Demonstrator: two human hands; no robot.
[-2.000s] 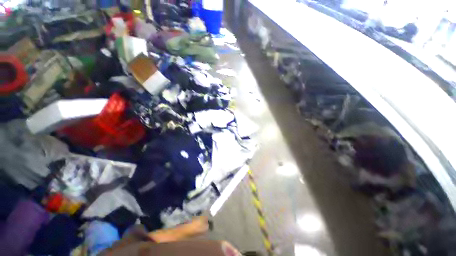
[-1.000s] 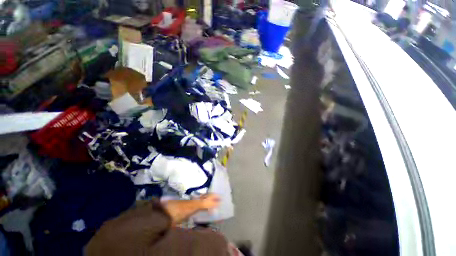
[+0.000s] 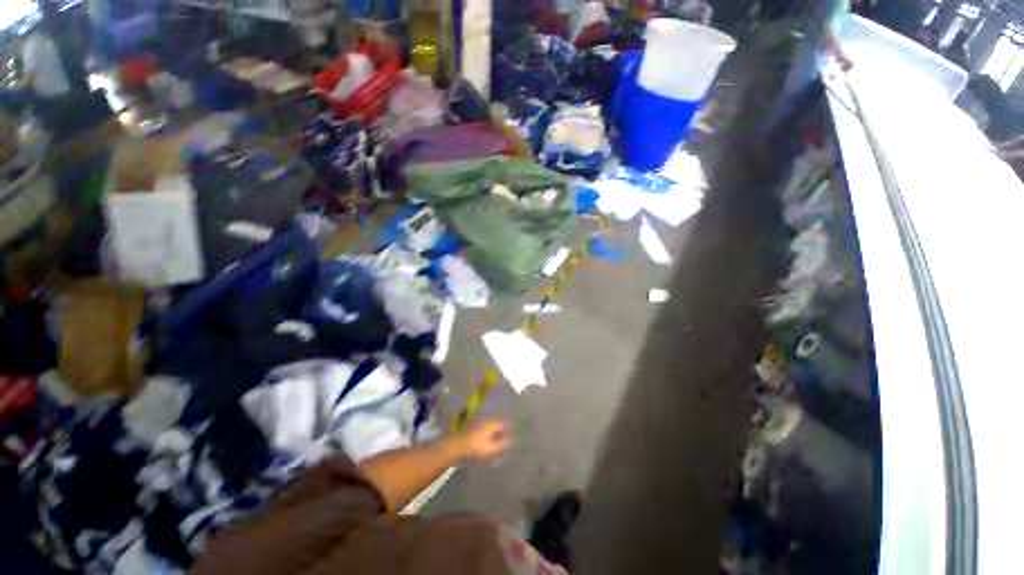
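My left hand (image 3: 486,439) is low in the middle, held over the aisle floor at the end of a bare forearm and brown sleeve. It looks loosely curled; it is small and blurred, and I see nothing in it. My right hand is not in the picture. A heap of white and navy fabric pieces (image 3: 326,407) lies on the floor left of my arm, not touched by the hand as far as I can see. A white scrap (image 3: 518,359) lies on the floor ahead of the hand.
A long white table (image 3: 907,337) runs along the right, with heaped material beneath. Ahead stand a blue bin (image 3: 651,124) with a white container on it and a green cloth bundle (image 3: 505,230). A red basket (image 3: 357,84) and white box (image 3: 155,234) are left. A dark shoe (image 3: 555,523) shows below.
The view has moved forward along the aisle. The blue bin and green bundle appear nearer, and the red basket near the fabric heap has slid out to the left. My left hand stays low in front.
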